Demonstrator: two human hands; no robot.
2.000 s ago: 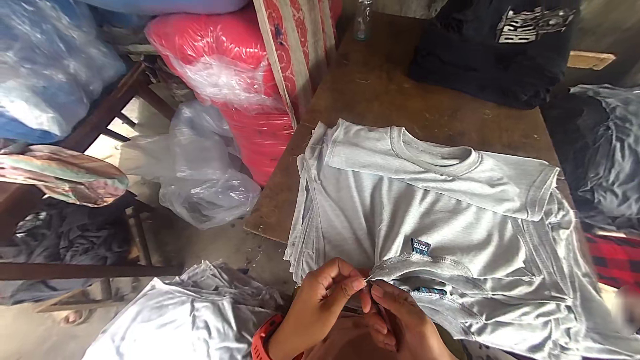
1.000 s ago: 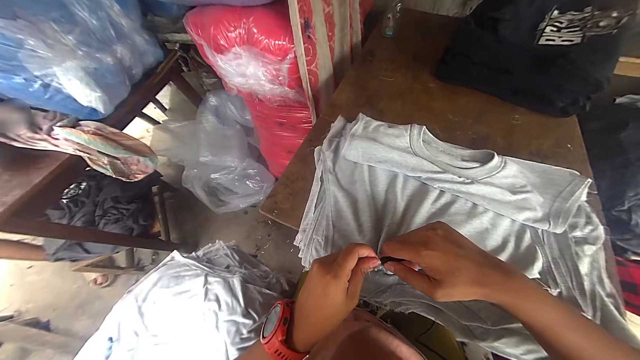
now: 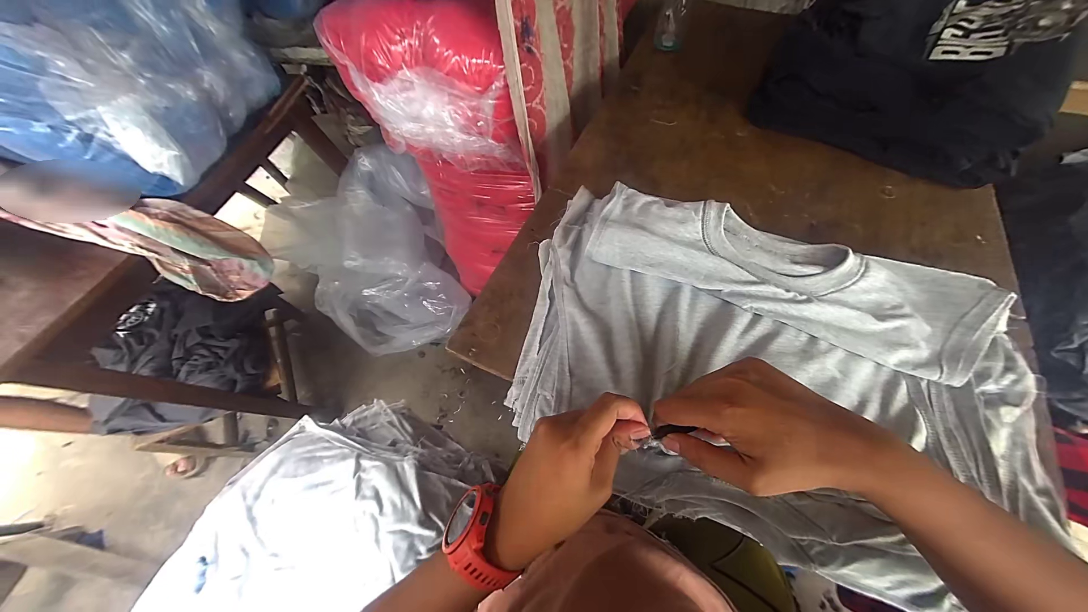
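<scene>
Several light grey T-shirts (image 3: 765, 340) lie stacked on a brown wooden table (image 3: 680, 127), the top one with its collar and shoulders folded over. At the near edge of the stack, my left hand (image 3: 586, 450), with a red watch (image 3: 476, 535) on the wrist, pinches a bit of grey fabric between thumb and fingertips. My right hand (image 3: 756, 429) meets it there, its thumb and index finger closed on a small dark tool (image 3: 674, 431), perhaps a thread snipper; most of it is hidden by the fingers. The fingertips of both hands nearly touch.
White and grey garments (image 3: 314, 510) are piled at lower left. Dark printed shirts (image 3: 901, 93) rest on the table's far right. A red plastic-wrapped bundle (image 3: 450, 110) and a clear plastic bag (image 3: 382, 272) stand left of the table. Part of another person (image 3: 68, 191) is at far left.
Two seconds ago a dark label showed on the grey shirt by my hands; now it is not visible. My right hand has turned, its forearm now coming in from the right across the shirts.
</scene>
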